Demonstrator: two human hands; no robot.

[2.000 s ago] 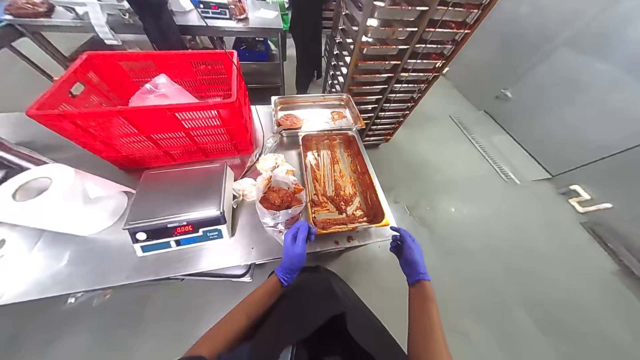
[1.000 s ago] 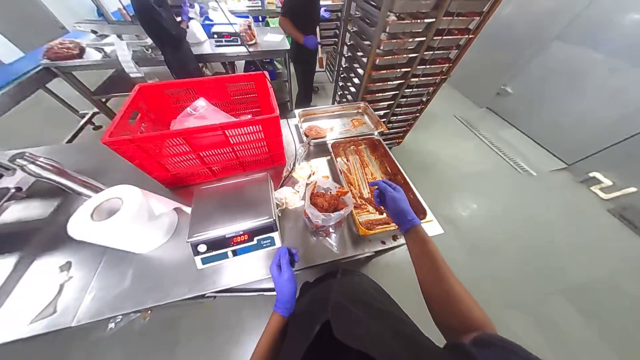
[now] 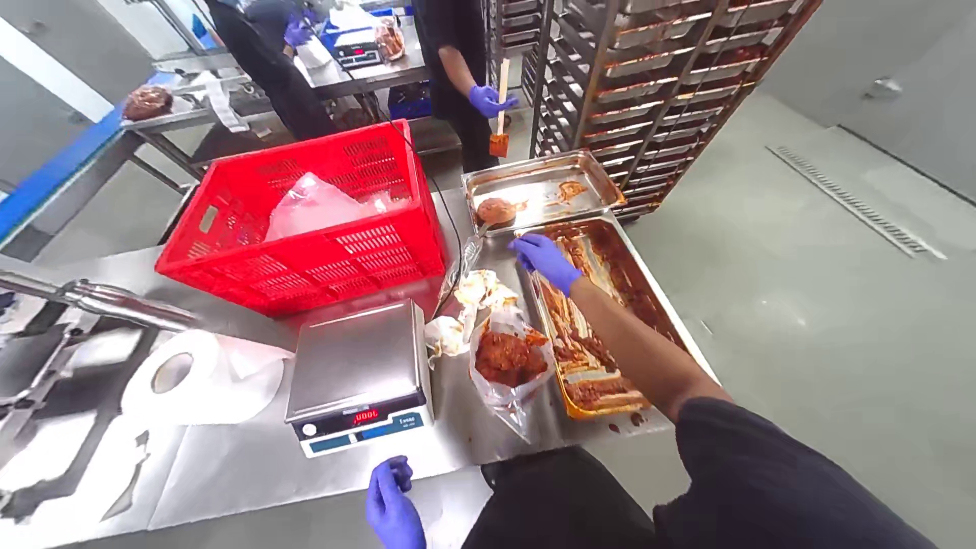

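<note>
My right hand (image 3: 546,261), in a purple glove, is over the far left corner of a sauce-smeared steel tray (image 3: 663,305); whether it touches or grips anything is unclear. My left hand (image 3: 393,503), also gloved, hangs at the table's front edge below the digital scale (image 3: 358,364), fingers curled, with nothing visible in it. Between scale and tray stands an open clear plastic bag of red marinated food (image 3: 511,358), beside crumpled stained paper or cloth (image 3: 450,335). Behind the smeared tray, a second steel tray (image 3: 545,191) holds a sauce-covered ladle or scoop (image 3: 497,211).
A red plastic crate (image 3: 305,267) with a plastic bag stands behind the scale. A white paper roll (image 3: 202,377) lies left. Beyond the trays is a tall tray rack (image 3: 648,91). Two people work at the back; one holds a sauce-coated spatula or brush (image 3: 499,114).
My right hand has moved from beside the near right tray corner, over the tray, to its far left corner. My left hand has left the bag's side for the table edge by the scale.
</note>
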